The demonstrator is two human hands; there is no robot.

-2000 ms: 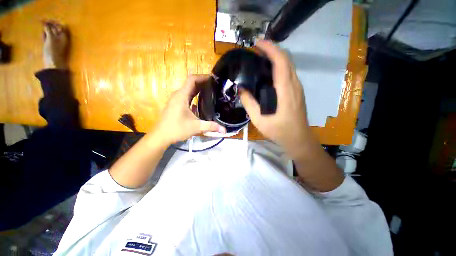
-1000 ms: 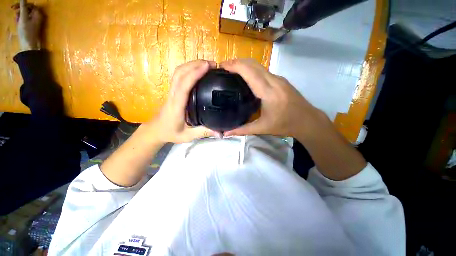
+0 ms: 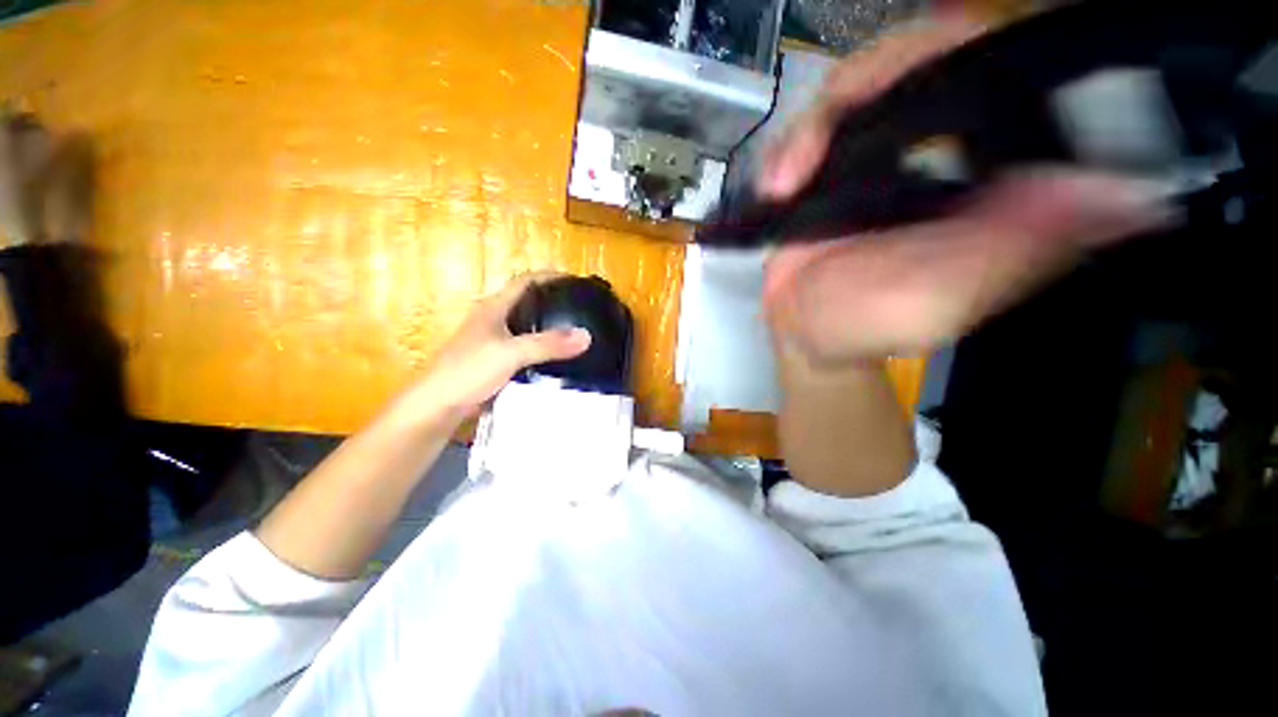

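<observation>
The camera head [image 3: 596, 315], a black ball, is at the bench edge against my lap. Its white base [image 3: 561, 437] is below it, nearer my body, with a short white antenna [image 3: 656, 440] out to the right. My left hand [image 3: 491, 350] holds the ball from the left, thumb on top. My right hand [image 3: 897, 280] is blurred at the upper right, wrapped around the thick black electric screwdriver [image 3: 967, 133]. The screwdriver's narrow end points left, close to the front of the screw feeder. I cannot see the tip clearly.
The silver-grey screw feeder [image 3: 673, 98] stands at the far side of the orange-yellow bench [image 3: 337, 210]. A white sheet [image 3: 736, 329] lies right of it. Another person's blurred hand [image 3: 49, 182] and dark sleeve are at the left edge.
My right hand has left the ball and now grips the screwdriver. The closed-looking ball has turned and its white base now shows. My left hand still holds the ball.
</observation>
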